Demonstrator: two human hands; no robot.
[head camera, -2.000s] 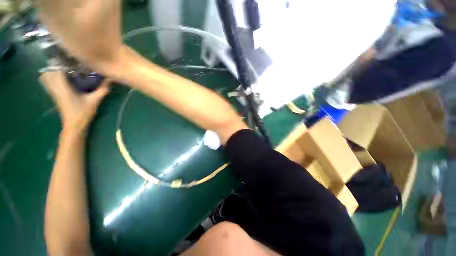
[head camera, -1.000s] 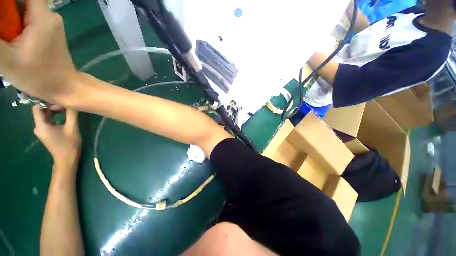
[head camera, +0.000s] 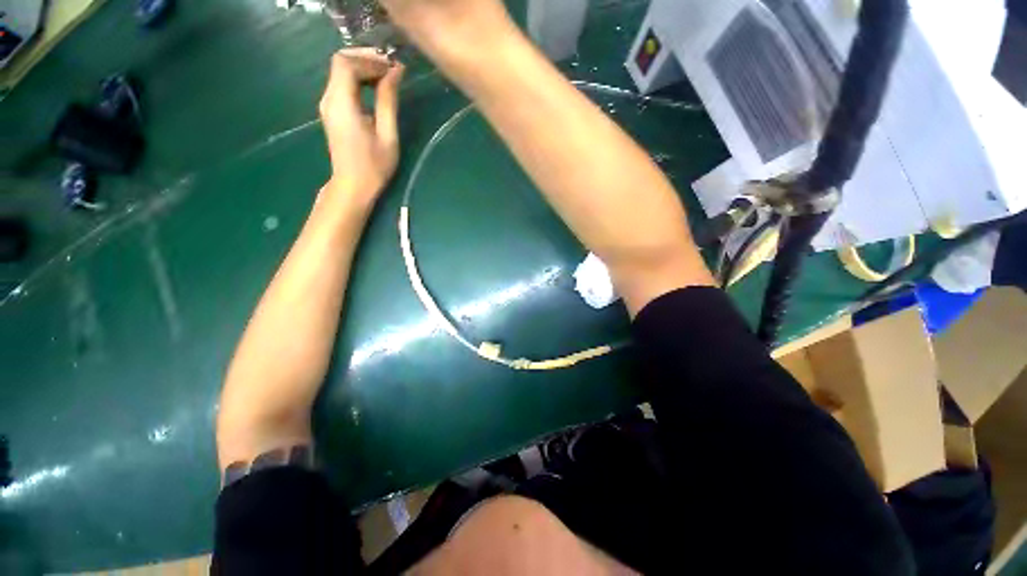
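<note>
My right hand (head camera: 456, 25) is at the top edge, partly cut off, against the silver screwdriver nose (head camera: 358, 16). The tool's upper part is out of the picture. My left hand (head camera: 363, 129) is just below the nose, thumb and fingertips brought close together near a tiny metallic bit. I cannot tell whether the fingertips grip it. No black housing shows in my left hand. A pale feed tube (head camera: 419, 281) curves over the green bench (head camera: 225, 259) between my forearms.
Black housings (head camera: 99, 137) with small fittings lie at the upper left. The white feeder (head camera: 749, 84) stands at the upper right, with a thick black cable (head camera: 839, 146) in front. White crumpled material (head camera: 594, 281) lies by my right forearm. Open cardboard boxes (head camera: 873, 405) are at the lower right.
The view has swung left, bringing the black housings into sight and moving the other person out. The black housing seen in my left hand two seconds ago no longer shows there.
</note>
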